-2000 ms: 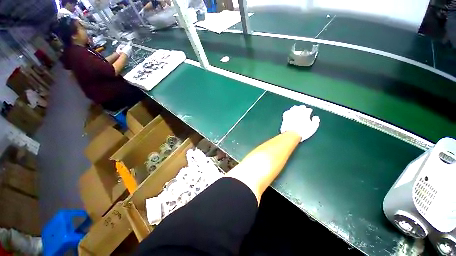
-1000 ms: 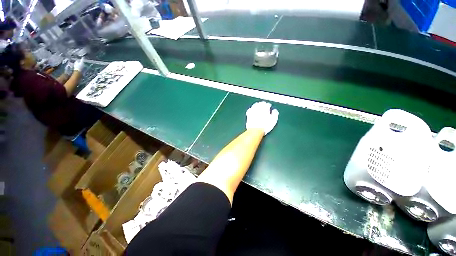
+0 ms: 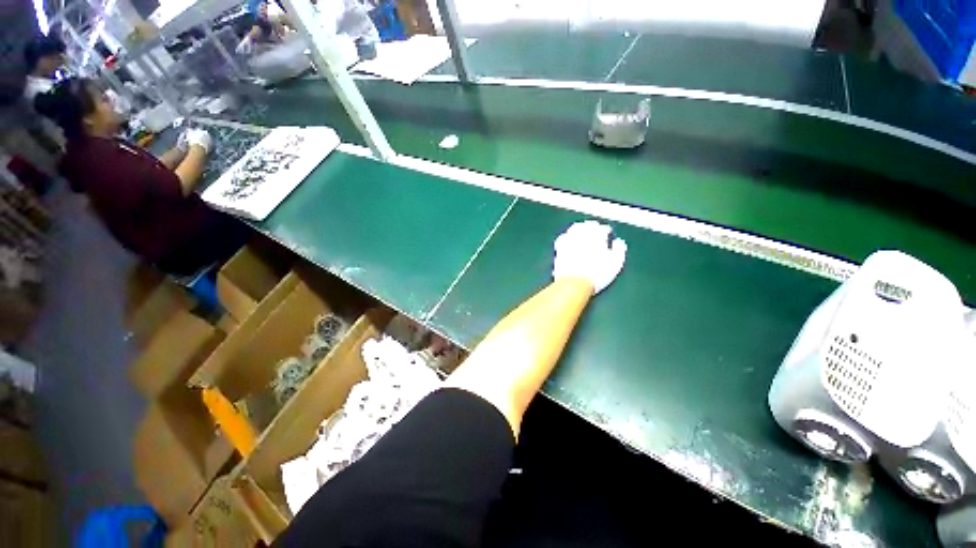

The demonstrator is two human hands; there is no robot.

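My left hand [image 3: 589,256], in a white glove, rests on the green bench [image 3: 664,332] near the belt-side rail. Its thumb is apart from the fingers, and no object shows in it; its underside is hidden. My right hand is out of the picture. White and grey appliance housings [image 3: 897,359] stand side by side on the bench at the right, away from my hand. They have handle holes, slotted grilles and round metallic openings low down; the rightmost are cut off by the edge.
A grey cup-like cover [image 3: 619,126] and a small white piece [image 3: 448,141] lie on the green belt [image 3: 728,177]. A white parts tray [image 3: 274,171] is beside a seated co-worker [image 3: 134,187]. Below the bench are a carton of white parts [image 3: 369,412], other cartons and a blue stool [image 3: 120,527].
The view has swung right, then slightly back, bringing more housings into sight. The cover and small piece have shifted slightly right along the belt. My left hand stays on the bench.
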